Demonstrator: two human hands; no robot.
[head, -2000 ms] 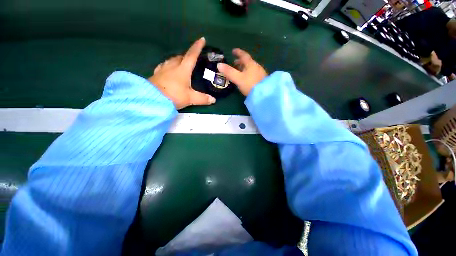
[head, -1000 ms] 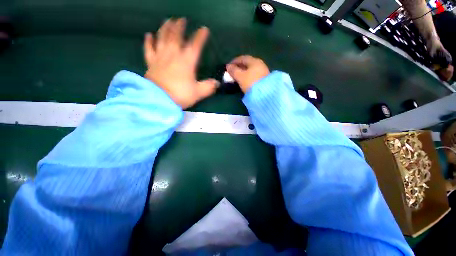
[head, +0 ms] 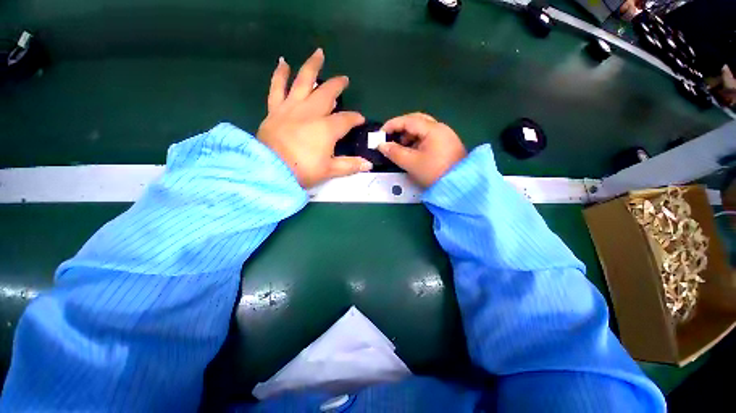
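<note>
A round black unit [head: 365, 148] lies on the green belt between my hands, just beyond the white rail. A small white tab [head: 376, 139] shows over its centre. My right hand [head: 421, 147] pinches at the tab with thumb and index finger. My left hand [head: 311, 129] is spread, with thumb and index finger around the unit's left side. Another dark unit [head: 331, 90] is partly hidden behind my left fingers. Whether a cream ring is on the unit cannot be seen.
More black units lie on the green belt [head: 177, 89]: one with a white tab [head: 524, 138] at right, one at far left [head: 23, 55], several at upper right. The white rail [head: 73, 184] crosses below my hands. A cardboard box [head: 637, 282] of cream pieces stands at right.
My left hand has come down to the unit's left side; before, it was raised and blurred. My right hand stays at the white tab. The view has shifted slightly.
</note>
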